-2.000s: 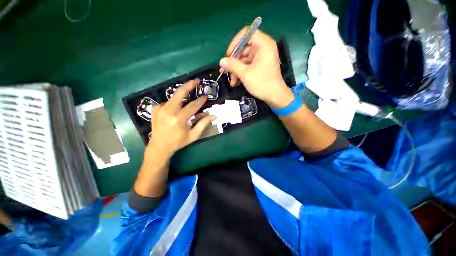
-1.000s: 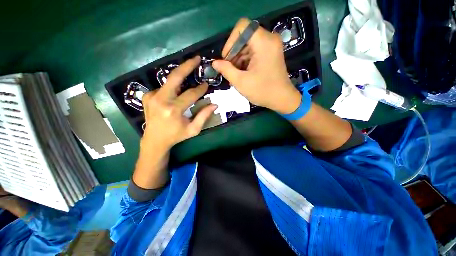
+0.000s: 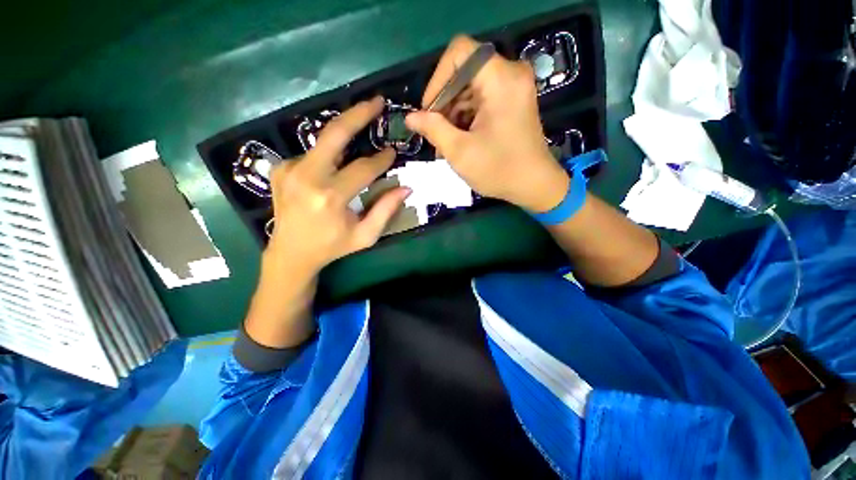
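A long black tray [image 3: 432,58] lies slanted on the green bench, with silver-rimmed device cases in its pockets. My right hand [image 3: 493,127] holds grey tweezers [image 3: 462,77] like a pen over one device case [image 3: 398,129] in the back row; the tweezer tips are hidden by my fingers. My left hand [image 3: 324,192] lies over the tray with its fingers apart, index and middle fingertips at the left side of that case. A white, grey-centred adhesive sheet [image 3: 434,185] lies on the tray's front row, partly under my left hand.
A thick stack of white sheets [image 3: 56,244] stands at the left, beside another adhesive sheet [image 3: 167,217]. At the right lie a crumpled white cloth [image 3: 678,89] and a glue syringe [image 3: 718,184] with a clear hose [image 3: 798,281]. A dark blue bin [image 3: 788,89] is at the far right.
Since two seconds ago, my right hand's fingers have closed in on the case and the tweezers sit lower over it. The view has shifted, showing more of the tray's right end. Little differs over the last second.
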